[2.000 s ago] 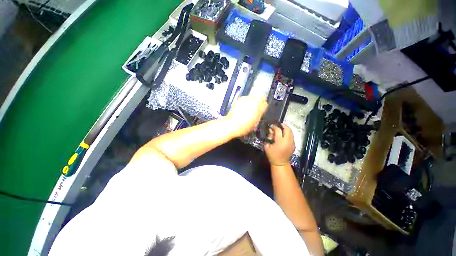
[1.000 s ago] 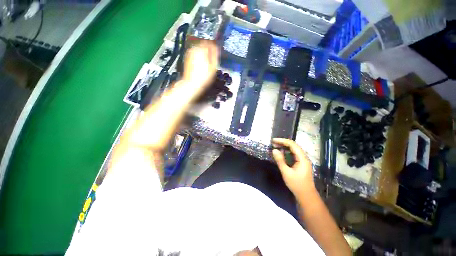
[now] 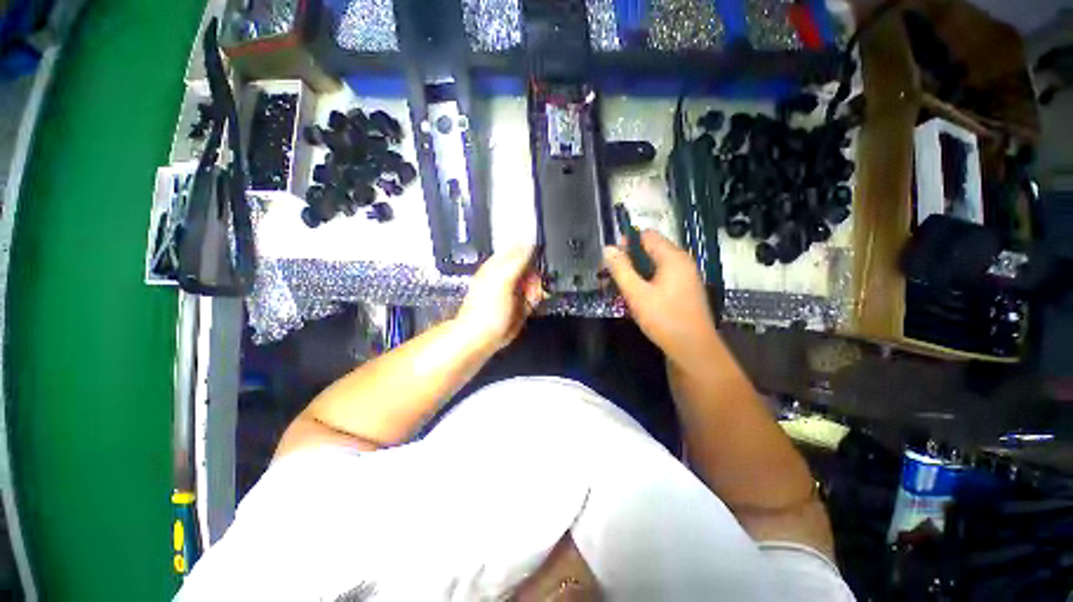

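Note:
A black lock panel (image 3: pixel 572 200) lies open side up in front of me, a silver plate in its upper part and a stub lever at its right side. My left hand (image 3: pixel 504 296) is at the panel's lower left corner; its fingertips touch the edge, and whether they hold anything small is hidden. My right hand (image 3: pixel 661 282) is at the lower right corner, closed around slim dark pliers (image 3: pixel 637 245) whose dark end points up beside the panel. A second lock panel (image 3: pixel 452 176) with a long pale slot lies to the left.
Heaps of black knobs lie left (image 3: pixel 357 165) and right (image 3: pixel 786 182). A thick dark green electric screwdriver (image 3: pixel 697 194) lies right of the panel. Blue bins (image 3: pixel 494 26) stand behind. Black frames (image 3: pixel 215 235) hang at left over a white tray. A cardboard box (image 3: pixel 885 200) stands at right.
My left hand has come back from the parts at the upper left to the panel's lower corner. My right hand has moved up against the panel with the pliers. The view has turned and shifted.

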